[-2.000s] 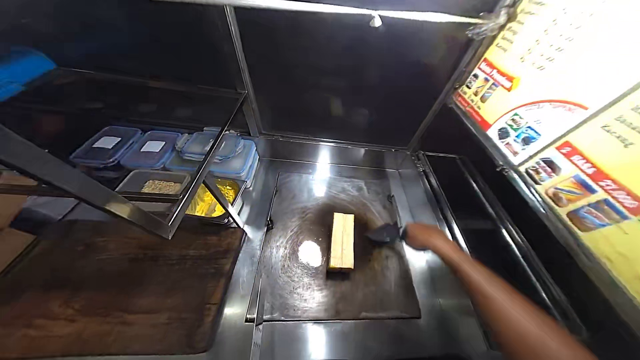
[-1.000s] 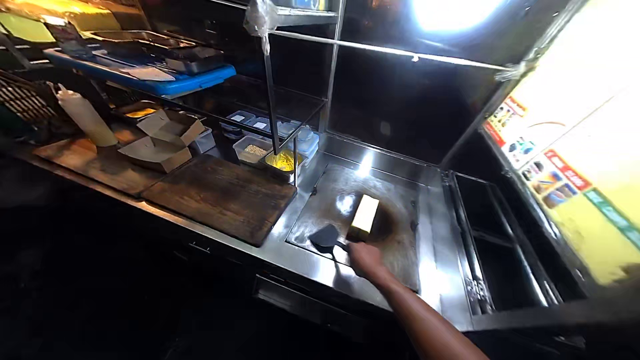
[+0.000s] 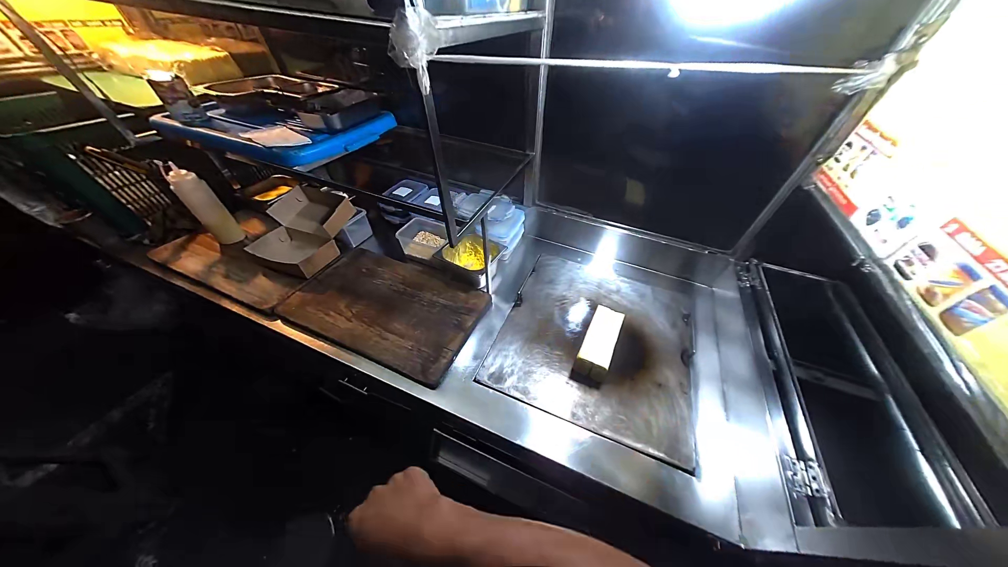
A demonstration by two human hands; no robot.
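Note:
My right hand [image 3: 402, 508] is closed in a fist at the bottom centre, low in front of the counter. A faint dark shape with a glint beside the fist looks like the spatula, mostly lost in the dark. On the flat steel griddle [image 3: 528, 354], up and to the right of the hand, lies a block of bread [image 3: 602, 340], pale on top and yellowish at its near end. Nothing touches the bread but the griddle, which has a dark patch to the bread's right. My left hand is out of view.
Left of the griddle lie wooden boards [image 3: 386, 311], with an open cardboard box [image 3: 295, 244] and a squeeze bottle [image 3: 206, 209] farther left. Behind stand tubs of yellow shreds [image 3: 470, 253] and chopped bits [image 3: 425, 242]. A metal rack post [image 3: 438, 150] rises there, beside a blue lid [image 3: 291, 151] holding trays.
My right hand has left the griddle, where it held the black spatula by the bread, and is now low in front of the counter. The view has swung left since the first frame.

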